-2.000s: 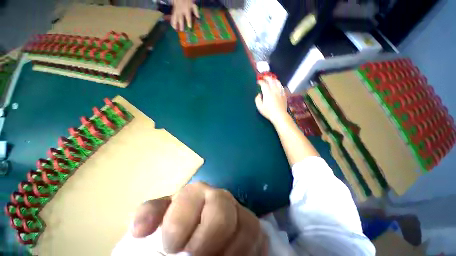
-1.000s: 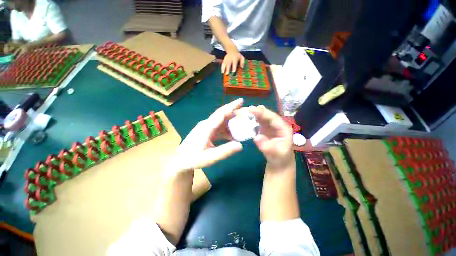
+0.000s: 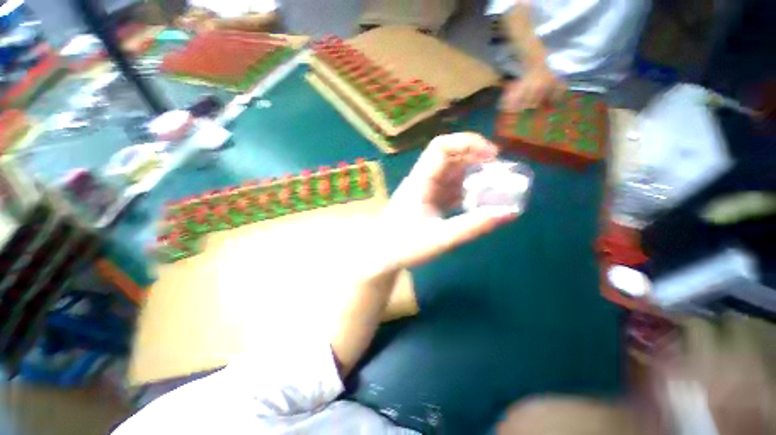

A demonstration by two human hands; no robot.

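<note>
My left hand (image 3: 434, 200) is raised over the mat and pinches a small whitish round piece (image 3: 498, 189) between thumb and fingers. A blurred skin-toned shape at the bottom edge, probably my right hand (image 3: 562, 418), is cut off; its fingers and any hold cannot be made out. Another white round piece (image 3: 630, 281) lies by a red clump (image 3: 625, 246) at the right. Behind my left forearm, a cardboard sheet (image 3: 183, 327) carries a row of green boards with red loops (image 3: 272, 200).
An orange-red fixture (image 3: 553, 151) with green boards stands at the back, a co-worker's hand (image 3: 536, 87) on it. Loaded cardboard layers (image 3: 383, 93) stand behind the board row. A clear plastic bag (image 3: 676, 166) and machine housing (image 3: 715, 280) are at right. The picture is blurred.
The view has swung left. My right hand has let go of the whitish round piece and left it; my left hand alone still holds it. A second before that, my right arm was reaching to the red clump.
</note>
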